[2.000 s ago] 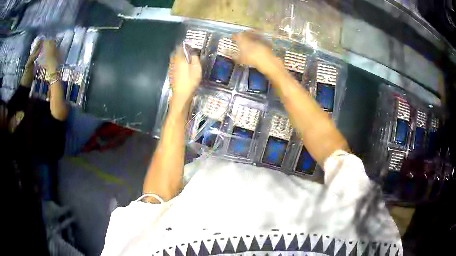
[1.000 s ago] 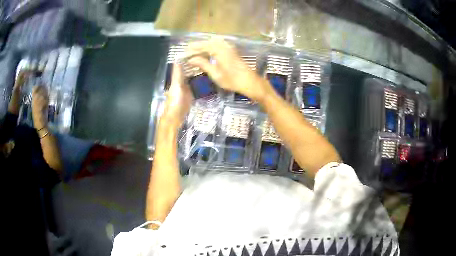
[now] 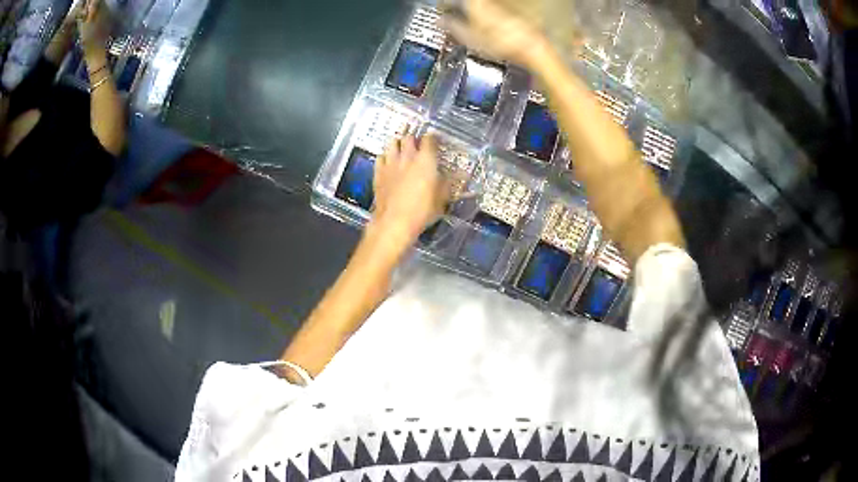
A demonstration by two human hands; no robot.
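A large clear tray [image 3: 331,195] lies tilted in view in front of me. It holds two rows of small packs with pale beaded rows above dark blue panels, such as the pack [image 3: 543,270] in the near row. My left hand [image 3: 411,184] lies palm down over the near row, fingers spread, beside the leftmost near pack [image 3: 357,177]. Whether it holds anything is hidden. My right hand [image 3: 497,30] is blurred above the far row near the top edge of the view; its fingertips and any held thing are unclear.
The dark green surface [image 3: 282,85] lies left of the tray. Crinkled clear film [image 3: 640,47] is behind it, beside a pale metal rail [image 3: 743,174]. Another tray with blue and red packs [image 3: 771,353] is at right. Another worker's arm [image 3: 102,94] is at upper left.
The tray appears turned and higher in view. My left hand has moved from the tray's far left to the near row. My right hand has moved up and right. The film over the near row is gone.
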